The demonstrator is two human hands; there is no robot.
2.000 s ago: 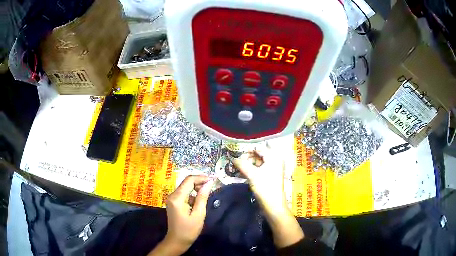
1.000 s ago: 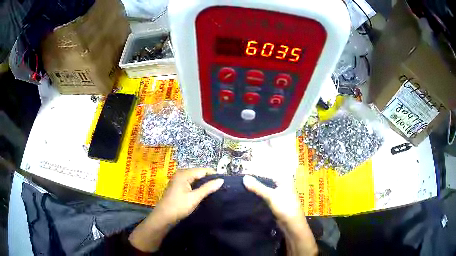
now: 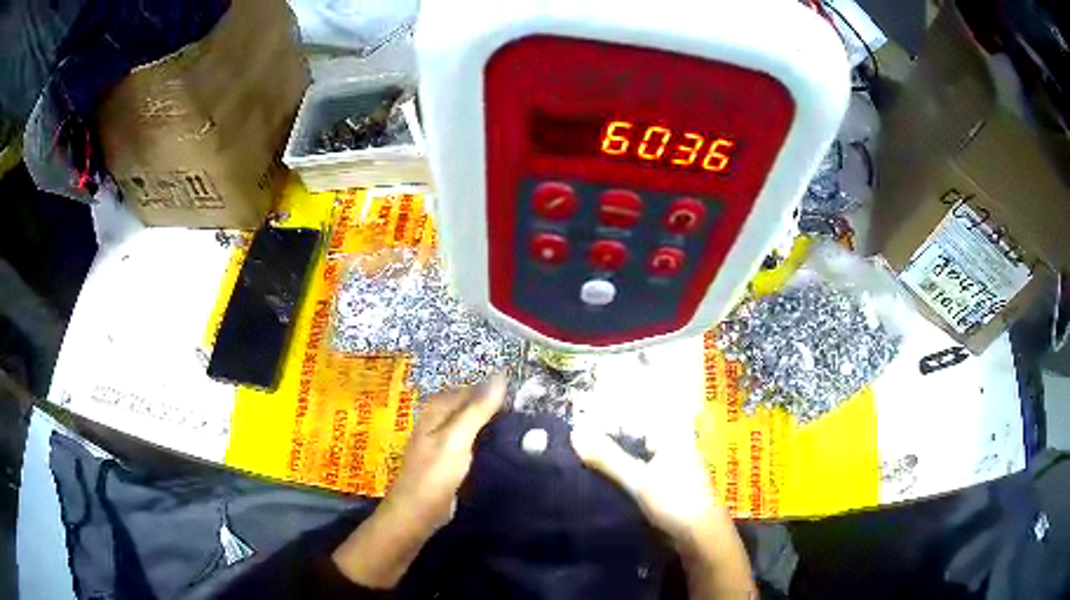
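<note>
The dark garment lies over the table's front edge, just before the press's working area. A round silver snap shows on its upper edge. My left hand holds the garment's left side, fingers towards the die area. My right hand holds its right side near the top edge, with a bit of dark cloth by the fingers. The white press head with red front hangs above and reads 6036. The punch under it is mostly hidden.
Silver parts lie left and right of the press. A black phone, a parts tray and a carton are at left. A labelled carton and small black tool are at right.
The counter went from 6035 to 6036. A silver snap now shows on the garment's top edge between my hands. My left hand has turned more upright. The press head appears slightly lower and further right.
</note>
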